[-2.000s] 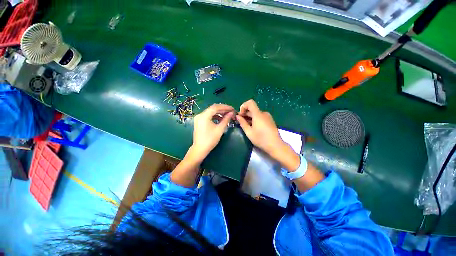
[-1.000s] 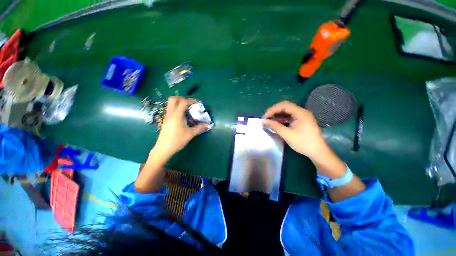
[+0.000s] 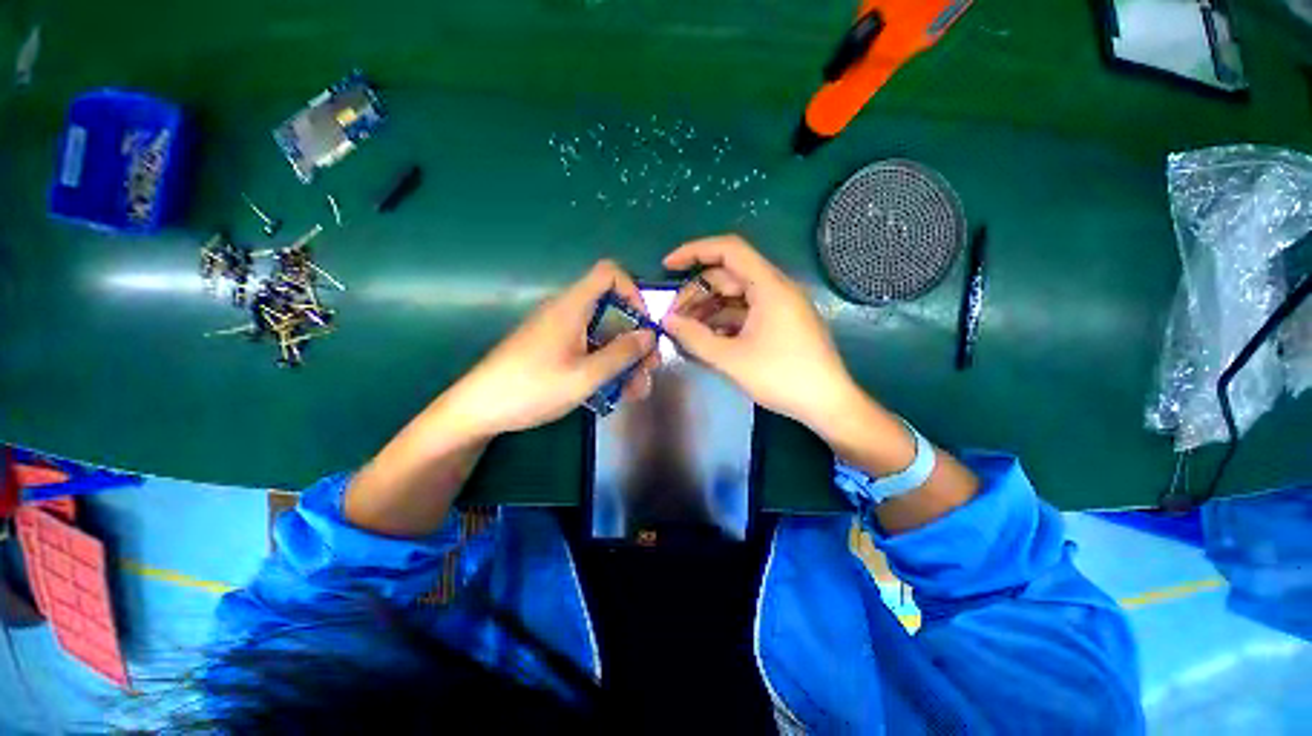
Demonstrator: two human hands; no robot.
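Note:
My left hand (image 3: 564, 354) holds a small mainboard (image 3: 610, 329) at its edge, tilted, above the top end of the tablet housing. My right hand (image 3: 754, 334) meets it there, thumb and index finger pinched at the board's right corner; a small dark part shows between its fingers, too small to name. The tablet housing (image 3: 673, 457) lies flat at the bench edge in front of me, with a silver, mirror-like face and dark edges. The hands cover its top end.
Camera modules (image 3: 288, 299), a black cap (image 3: 400, 189), another board (image 3: 331, 125) and a blue bin (image 3: 121, 161) lie left. Screws (image 3: 655, 161) are scattered ahead. The orange screwdriver (image 3: 868, 69), perforated disc (image 3: 892, 230), black pen-like tool (image 3: 974, 298), plastic bag (image 3: 1235, 288) and another tablet (image 3: 1176, 39) are right.
The hands were apart a second ago and are now together over the housing's top end. My left hand has brought the board right, from beside the pile. The camera view has shifted.

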